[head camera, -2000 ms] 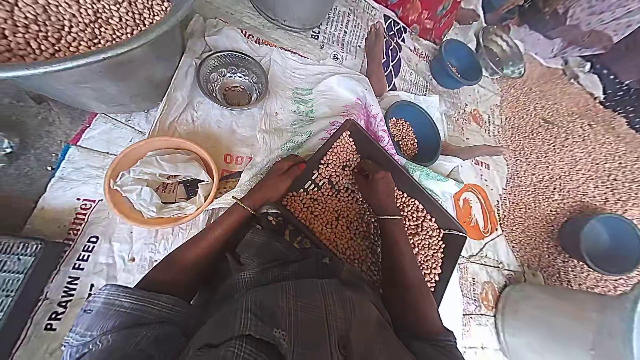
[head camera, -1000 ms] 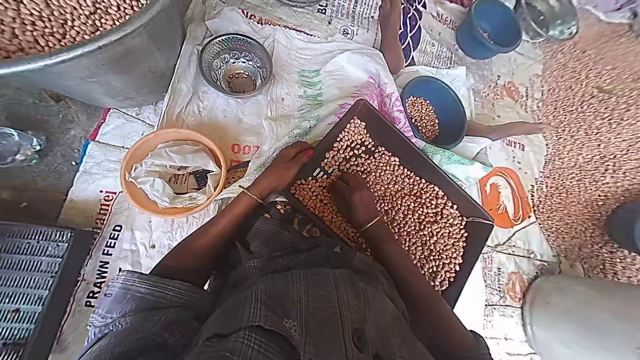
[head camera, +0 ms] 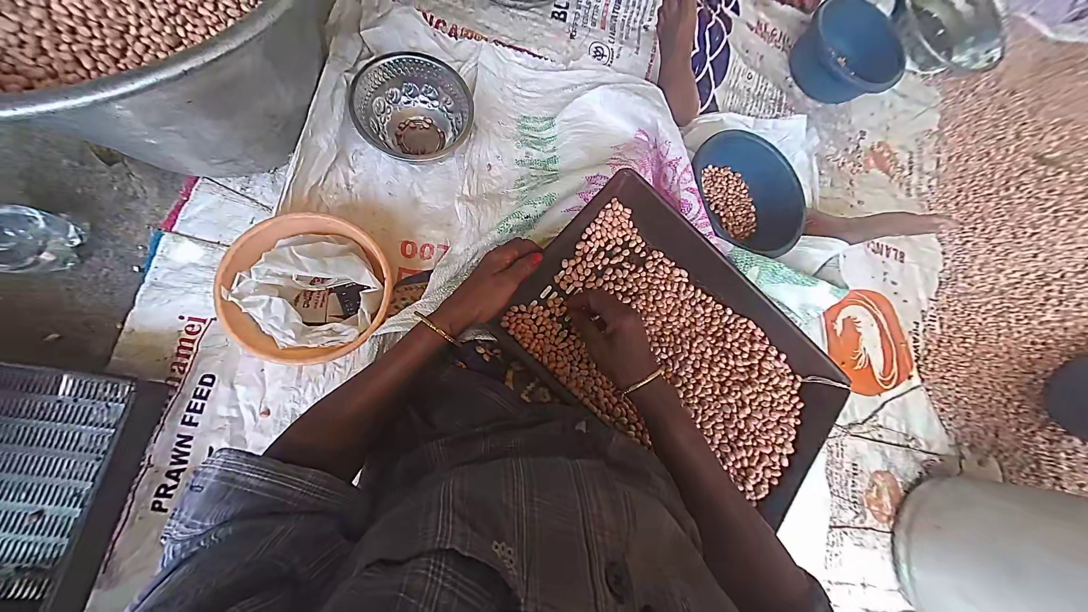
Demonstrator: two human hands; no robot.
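Note:
A dark rectangular tray (head camera: 816,459) lies tilted across my lap, spread with shelled peanuts (head camera: 722,365), reddish-brown on the right and more golden at the left corner. My left hand (head camera: 501,285) grips the tray's left edge, thumb side up. Over the golden peanuts, my right hand (head camera: 612,336) is bent with its fingertips drawn together among them; whether it holds a peanut cannot be told. A few pale kernels lie between the two hands. Beyond the tray's far edge stands a blue plastic bowl (head camera: 778,195) partly filled with peanuts.
At left are an orange basin (head camera: 302,353) lined with a white bag, a patterned metal bowl (head camera: 412,68) and a large metal vat (head camera: 246,110) of peanuts. A slotted crate (head camera: 59,476) is lower left. Another person's foot (head camera: 875,225), a metal pot (head camera: 994,544) and spread peanuts (head camera: 1003,170) lie right.
My right hand has moved from the tray's upper middle to its left part, among the golden peanuts. My left hand stays at the tray's edge. The view has shifted somewhat.

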